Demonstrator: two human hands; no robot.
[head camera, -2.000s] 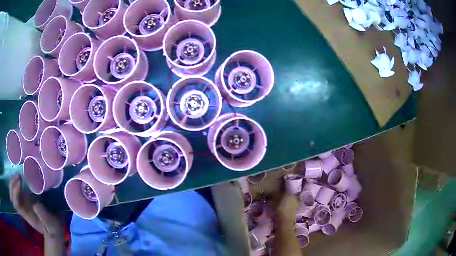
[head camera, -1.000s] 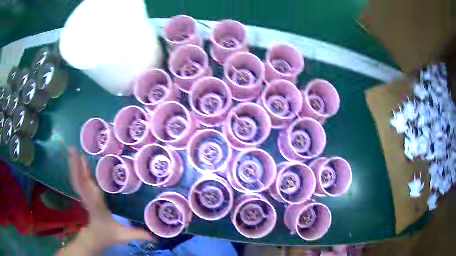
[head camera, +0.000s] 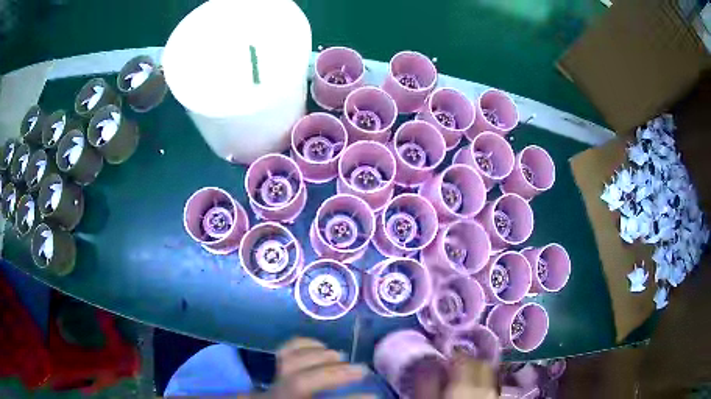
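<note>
Many pink fan housings (head camera: 341, 226) stand mouth up on the green bench, with spoked rings and metallic hubs inside. At the front edge, one blurred pink housing (head camera: 409, 362) is tilted beside others. My right hand (head camera: 473, 380) is blurred and cut off by the bottom edge, its fingers against a pink housing (head camera: 472, 345). My left hand (head camera: 316, 368) is blurred at the front edge, left of the tilted housing; its fingertips and any hold are unclear. A white tub (head camera: 242, 86) stands behind the housings, a dark green stick (head camera: 254, 65) showing in it.
Fitted housings with white blades (head camera: 78, 156) stand at the left. White fan wheels (head camera: 659, 206) lie piled on a cardboard flap (head camera: 604, 226) at the right. More pink housings (head camera: 538, 378) show below the bench edge (head camera: 577, 352). Something red (head camera: 86, 351) is at lower left.
The view has shifted, showing more of the left group and tub. My left hand has moved right along the front edge. My right hand, earlier low by the carton, is now at the bench edge with housings.
</note>
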